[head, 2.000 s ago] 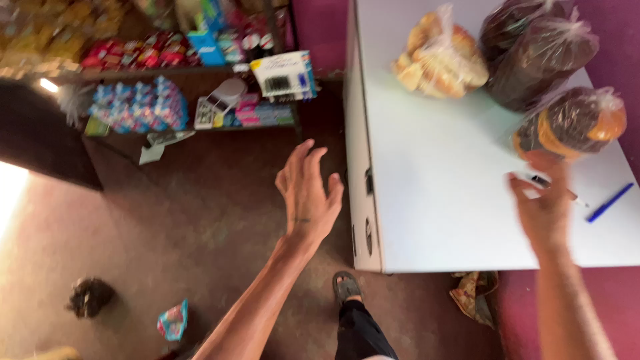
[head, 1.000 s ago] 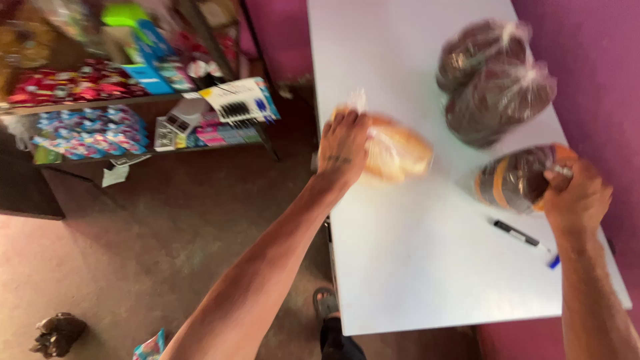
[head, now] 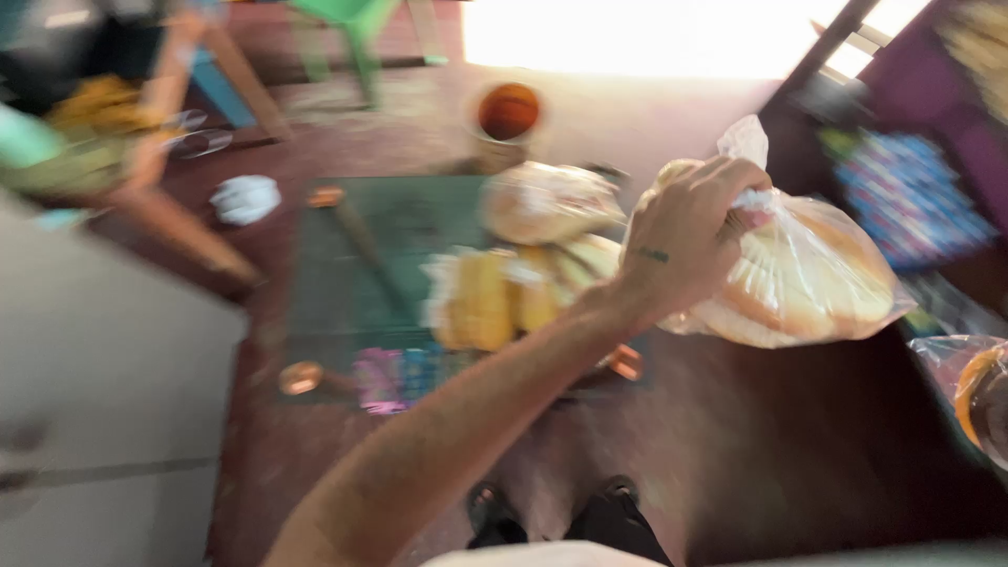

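Observation:
My left hand [head: 685,236] grips the gathered neck of a clear plastic bag of bread [head: 811,276], which hangs at the right of centre, in the air. Beyond the forearm stands a small table with a green top [head: 370,236]. On it lie a bag of pale bread [head: 551,203] and yellow packets [head: 480,299], partly behind my arm. My right hand is out of the frame. At the right edge part of a clear bag with dark and orange contents [head: 984,394] shows; what holds it up is hidden.
A reddish-brown round container [head: 508,118] stands behind the green-topped table, with a green plastic chair [head: 350,20] farther back. A grey surface [head: 110,339] fills the left side. Blue and pink packets [head: 913,197] are at the right. My feet are on the floor below.
The view has swung from the white table to the green-topped one. My left hand, on the bread bag a second ago, now holds it in the air. My right hand has left the view.

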